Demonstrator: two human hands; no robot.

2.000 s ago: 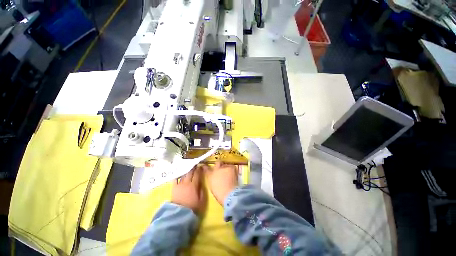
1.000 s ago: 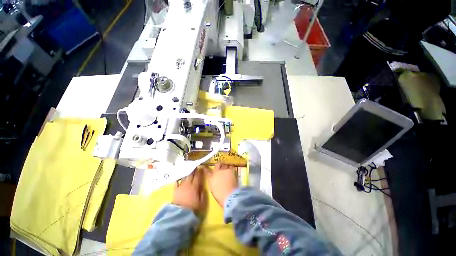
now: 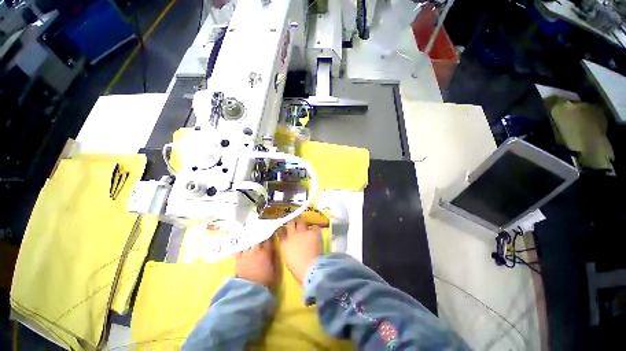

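A wide yellow garment panel (image 3: 175,298) lies on the dark machine bed under both hands. My left hand (image 3: 258,262) and my right hand (image 3: 300,247) lie palm down on it, side by side, fingers pointing forward. Neither visibly pinches the cloth. The orange-brown guide bar (image 3: 314,218) with dark markings lies just ahead of my right fingertips. The silver clamp unit (image 3: 296,195) is beyond it, partly hidden by the white curved lamp (image 3: 313,179). More yellow cloth (image 3: 343,166) shows beyond the clamp. The white sewing machine head (image 3: 213,164) stands left of the clamp.
A yellow cut-panel stack (image 3: 75,240) lies at left with dark thread snips (image 3: 118,182) on it. A control screen (image 3: 509,185) stands on the right tabletop (image 3: 460,274), with black cables (image 3: 506,248) beside it. A red bin (image 3: 437,44) is beyond the machine.
The yellow panel, guide bar and clamp have shifted left relative to the machine bed. Yellow cloth now shows left of the machine head. My hands stay on the panel; the view has shifted slightly.
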